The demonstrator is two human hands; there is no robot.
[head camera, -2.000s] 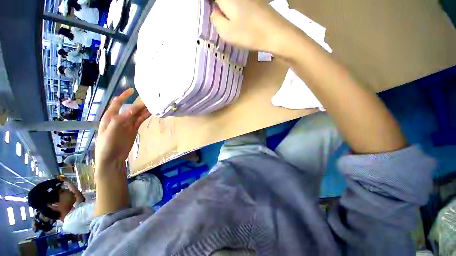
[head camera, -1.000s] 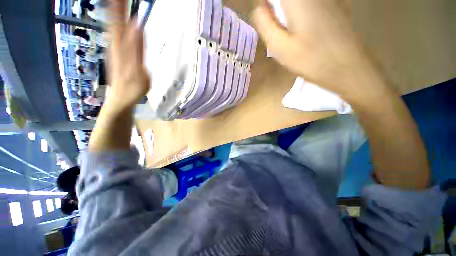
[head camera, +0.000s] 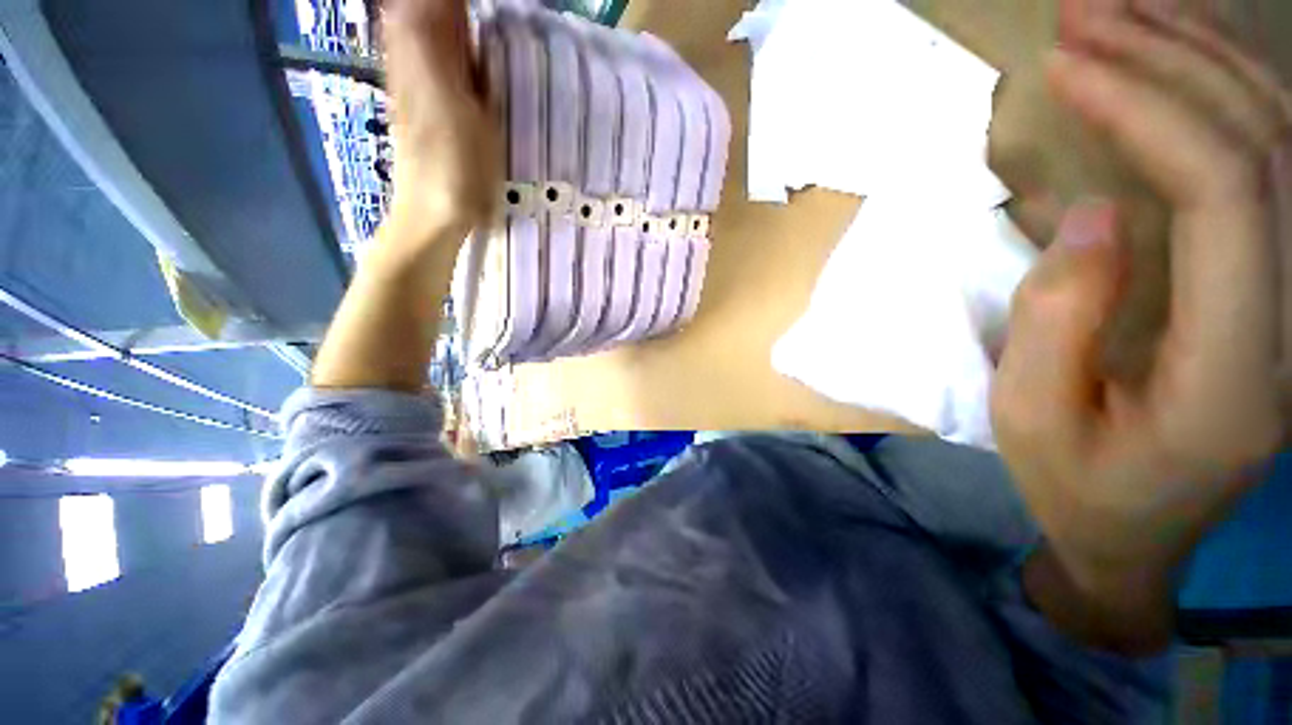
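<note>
A stack of several pale lilac and white housings (head camera: 616, 128) stands on the tan bench, seen from the side, with dark-dotted tabs in a row. My left hand (head camera: 439, 142) is blurred at the stack's left face, overlapping it; its fingertips are unclear near the top edge, and I cannot tell whether it grips. My right hand (head camera: 1155, 298) is raised at the right, empty, with fingers apart and bent. Crumpled white wiping cloths (head camera: 879, 106) lie between the stack and my right hand, which hides part of them.
Tan cardboard bench cover (head camera: 624, 397) extends around the stack and cloths. A grey beam or frame (head camera: 213, 142) runs at the upper left. Below the bench edge are a blue stool (head camera: 631, 467) and pale clothing. Ceiling lights show at the lower left.
My right hand has moved right, away from the stack, uncovering the cloths. My left hand has come to overlap the stack's left face. The view has turned, showing more of the stack's side.
</note>
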